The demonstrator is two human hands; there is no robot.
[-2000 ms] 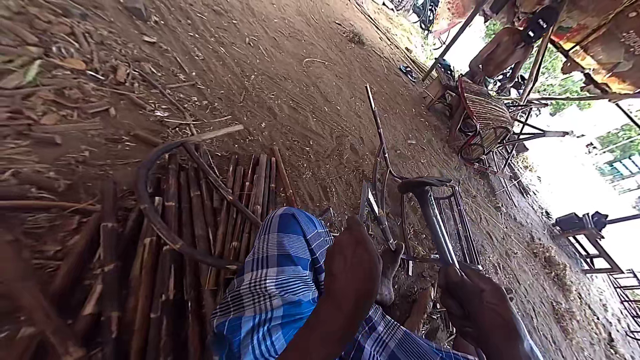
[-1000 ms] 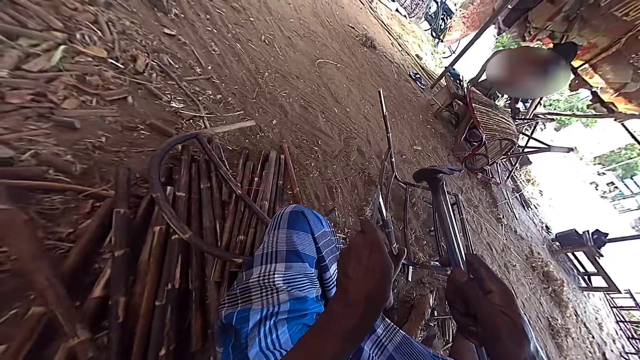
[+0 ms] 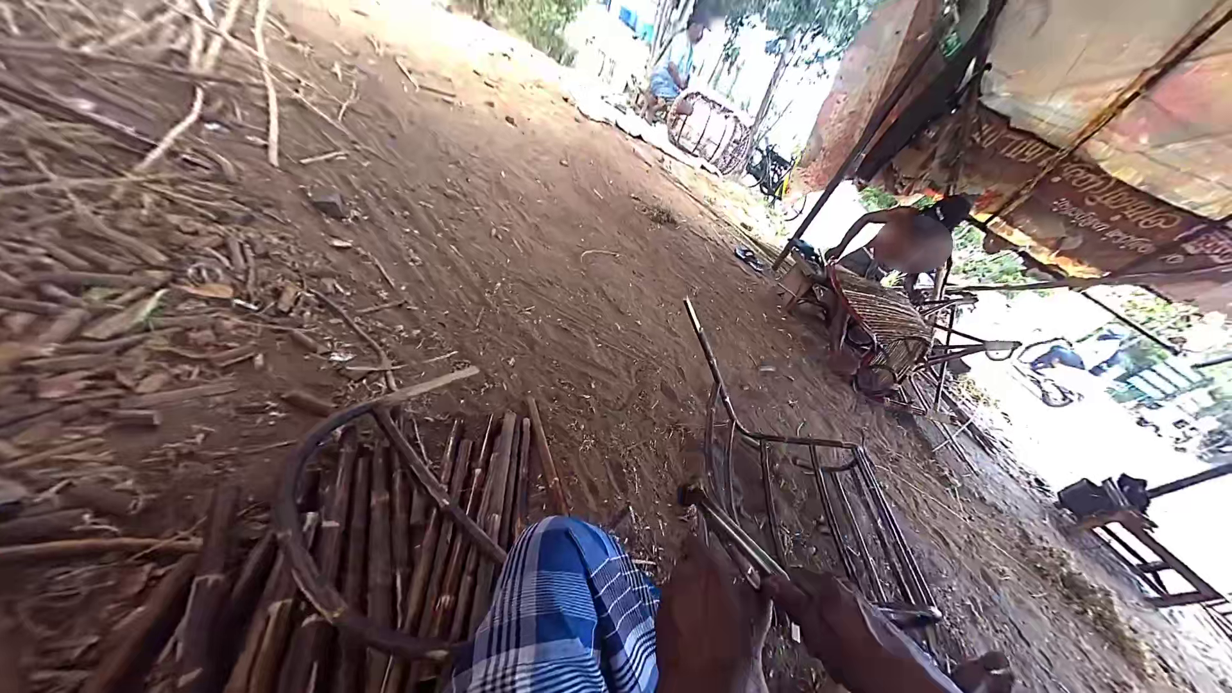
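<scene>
In the head view my right hand is closed around a metal-shafted tool with a dark end, held slantwise in front of me. My left hand is just left of it, blurred and close to the shaft; what its fingers hold is hidden. Beyond both hands stands a frame of bent dark canes or rods, with one long piece rising from its left side. My knee, under blue checked cloth, is left of my hands.
Dark cut poles lie in a pile at the left, with a bent cane hoop over them. Wood scraps litter the ground behind. Another person is by a woven cane seat; a wooden stand is at the right.
The tool in my right hand has tipped lower and leftward, and my two hands have come closer together. The view has shifted upward.
</scene>
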